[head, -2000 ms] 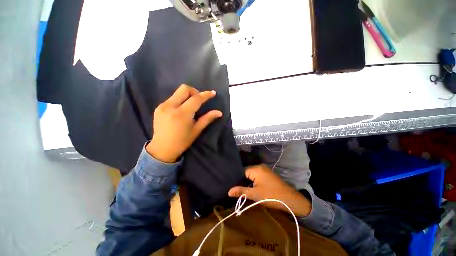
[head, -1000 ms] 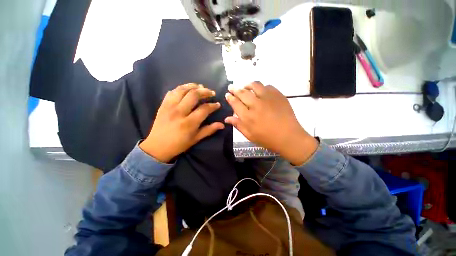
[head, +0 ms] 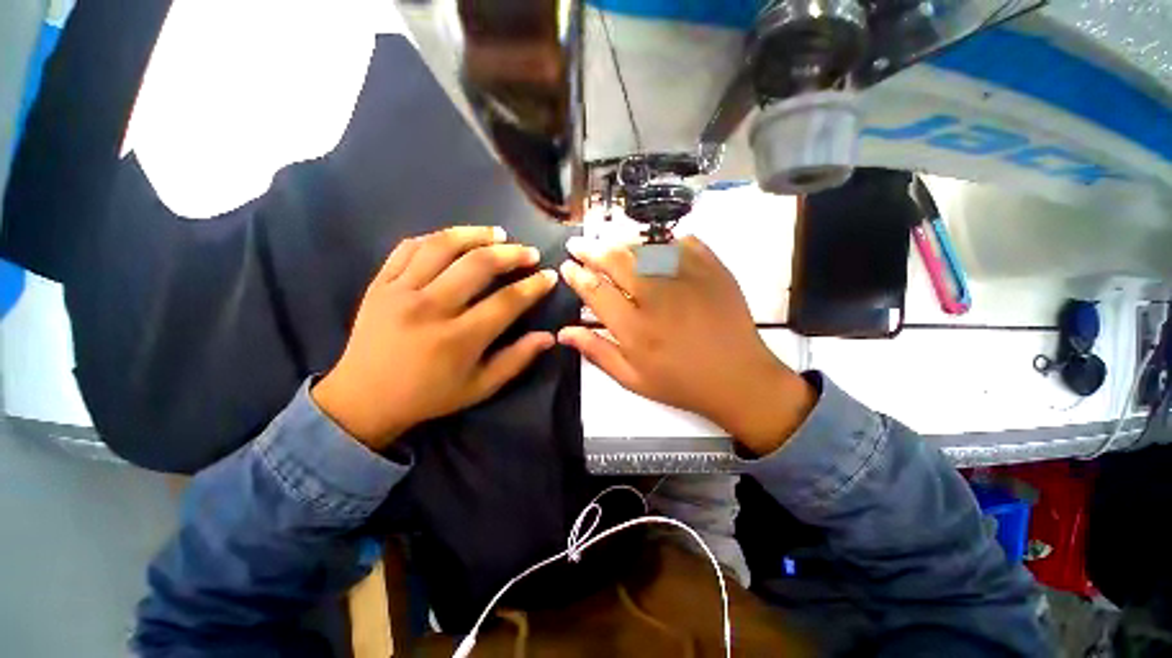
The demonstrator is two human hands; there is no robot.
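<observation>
The dark cloth [head: 315, 238] lies on the white tabletop, with a curved cut-out at the upper left, and hangs down into the lap. My left hand [head: 437, 328] rests palm down on it, fingers apart. My right hand [head: 675, 328] lies at the cloth's straight right edge, with its fingertips on or beside the edge and the thumb apart. The fingertips of both hands nearly meet. The sewing machine's head [head: 521, 97] is just above them and hides the needle and presser foot. The round tension assembly [head: 658, 206] is over my right hand.
The machine arm with "JACK" lettering [head: 1003, 148] crosses the upper right. Right of my hand lie a phone [head: 848, 257], pink and blue pens [head: 940, 257] and a dark round item [head: 1081, 347]. A ruler [head: 668, 456] lines the front edge. A white cord [head: 656, 518] loops over the lap. Crates stand lower right.
My right hand has come up from the lap to the cloth edge beside my left hand. The view has moved closer under the machine head, which now fills more of the top.
</observation>
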